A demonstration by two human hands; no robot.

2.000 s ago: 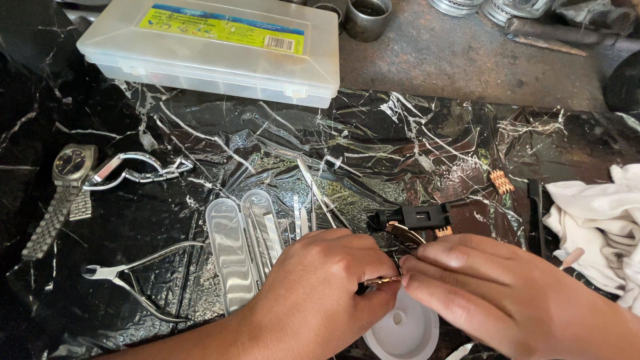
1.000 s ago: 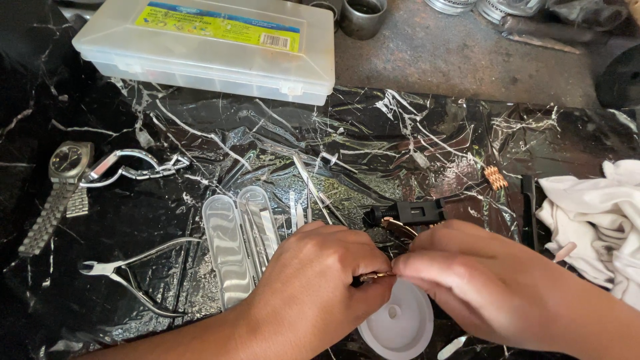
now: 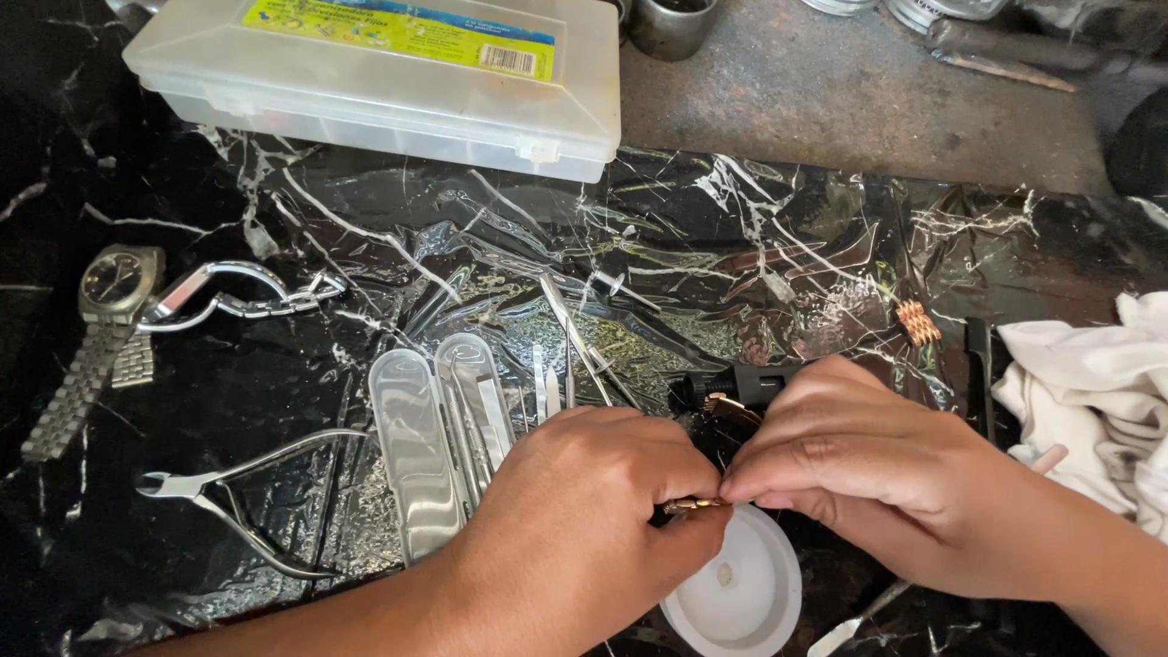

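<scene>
My left hand (image 3: 607, 520) pinches a small gold-toned metal piece (image 3: 692, 504), seemingly part of a watch bracelet, between thumb and index finger. The fingertips of my right hand (image 3: 849, 465) close on its right end; whether they hold a tool is hidden. Below both hands lies a round white plastic dish (image 3: 735, 593) with a small speck in it. Just behind the fingers are a black plastic tool (image 3: 744, 385) and a rose-gold piece (image 3: 733, 411) against it. A short section of copper-coloured bracelet links (image 3: 917, 322) rests farther back at the right.
At left lie a steel wristwatch (image 3: 114, 283), a silver-coloured watch (image 3: 214, 292) and metal nippers (image 3: 196, 488). An open clear case (image 3: 415, 456) with slim tools sits beside my left hand. A plastic organizer box (image 3: 392, 78) stands behind; white cloth (image 3: 1095, 392) lies at right.
My right hand's fingers have drawn together at the end of the gold-toned piece; two seconds ago they were spread flatter over it. My left hand keeps its pinch.
</scene>
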